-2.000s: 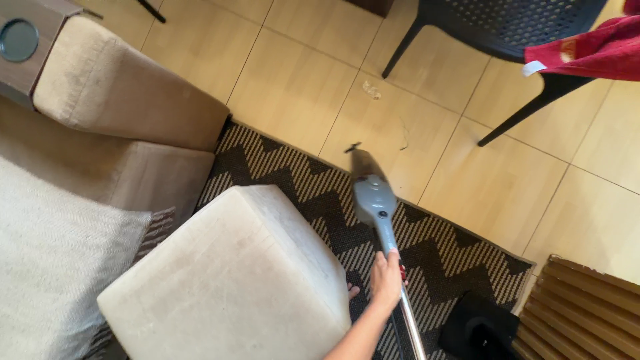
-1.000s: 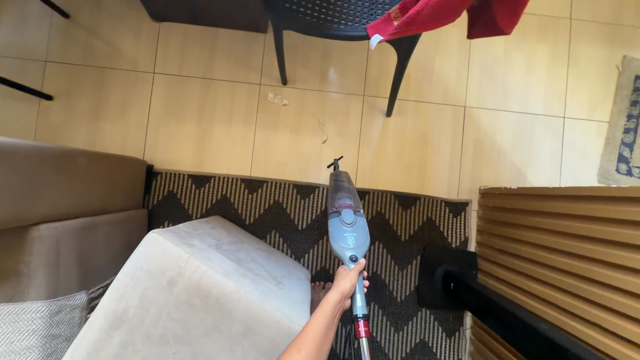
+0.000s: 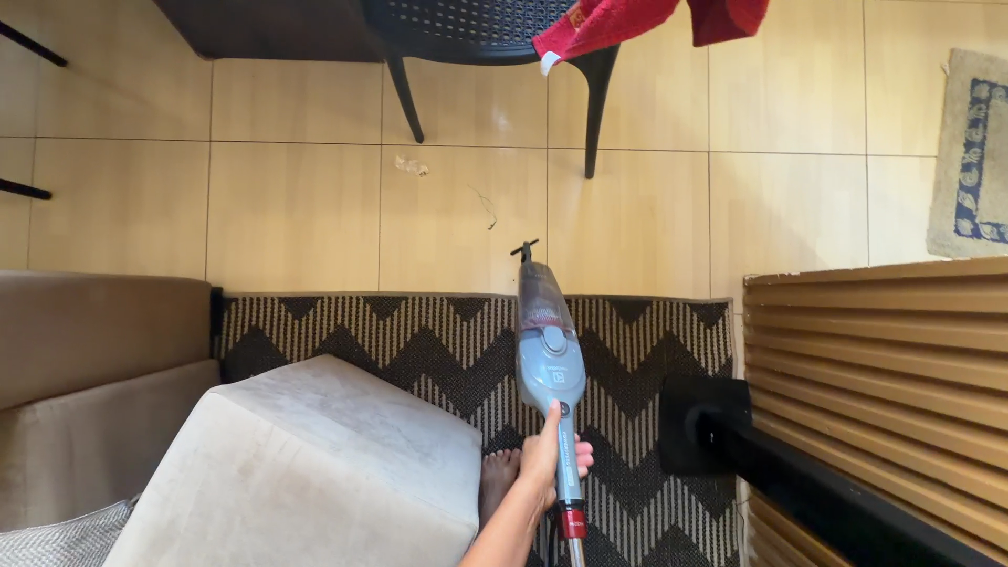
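My left hand [image 3: 547, 457] is wrapped around the grey-blue handle of an Electrolux stick vacuum cleaner [image 3: 551, 362], thumb on top near the button and fingertips showing on the far side. The vacuum's clear dust cup and small black end piece point away from me, past the rug's edge over the tiles. A red collar and metal tube run down to the bottom edge. Beyond the tip, a thin strand of debris [image 3: 490, 213] and a pale scrap [image 3: 411, 165] lie on the tiled floor [image 3: 295, 213]. My right hand is out of view.
A light upholstered ottoman [image 3: 331, 465] stands left, beside a bare foot [image 3: 498, 476] on the zigzag rug [image 3: 622, 370]. A sofa [image 3: 102, 339] is further left. A black chair [image 3: 465, 31] with red cloth [image 3: 614, 27] stands ahead; a black stand [image 3: 705, 425] and slatted panel [image 3: 874, 339] are right.
The view has turned, with the rug's edge now nearly level. My left hand keeps its grip on the vacuum, which has swung to point more straight ahead. A foot has come into view beside the ottoman.
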